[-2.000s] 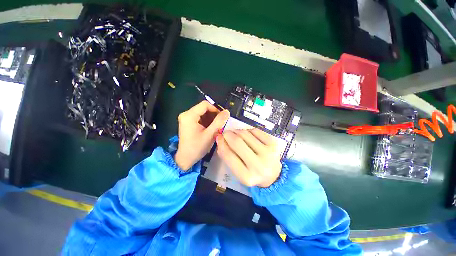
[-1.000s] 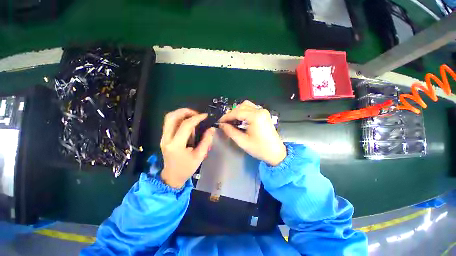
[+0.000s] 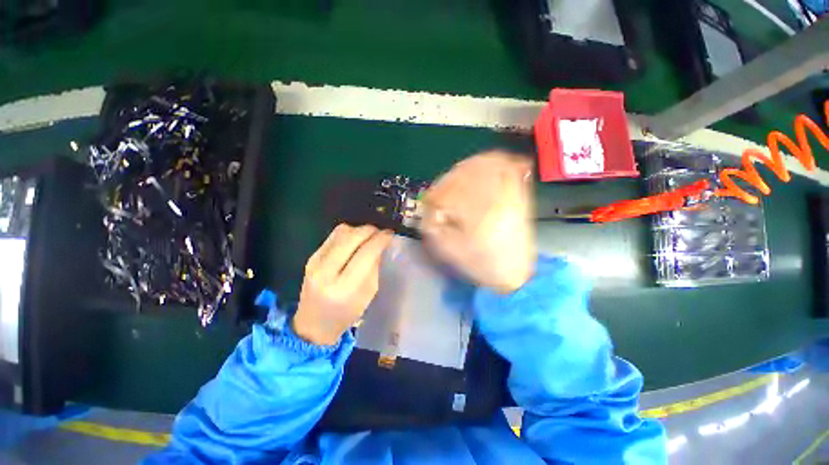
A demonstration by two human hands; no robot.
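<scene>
The tablet assembly [image 3: 418,313] lies in front of me, with a silver-white rectangle in its middle and a small orange flex tab [image 3: 386,361] at the near edge. Its mainboard [image 3: 407,202] shows at the far end, partly hidden by my right hand. My left hand [image 3: 341,281] is at the rectangle's far left corner, fingertips pressed together near a dark strip; whether it grips the strip is unclear. My right hand [image 3: 482,218] is blurred over the mainboard's right part, and its fingertips are not clear.
A black parts tray [image 3: 173,200] heaped with dark strips is at left. A red parts bin [image 3: 586,136] with small white pieces is upper right. The red-orange air-fed tool [image 3: 645,204] and coiled hose [image 3: 782,159] lie at right, over a clear blister tray [image 3: 709,241]. Another tablet [image 3: 11,300] is far left.
The view has shifted. The thin strip held between both hands earlier no longer shows clearly. My right hand has moved right and up from my left fingertips, which have lowered and closed together.
</scene>
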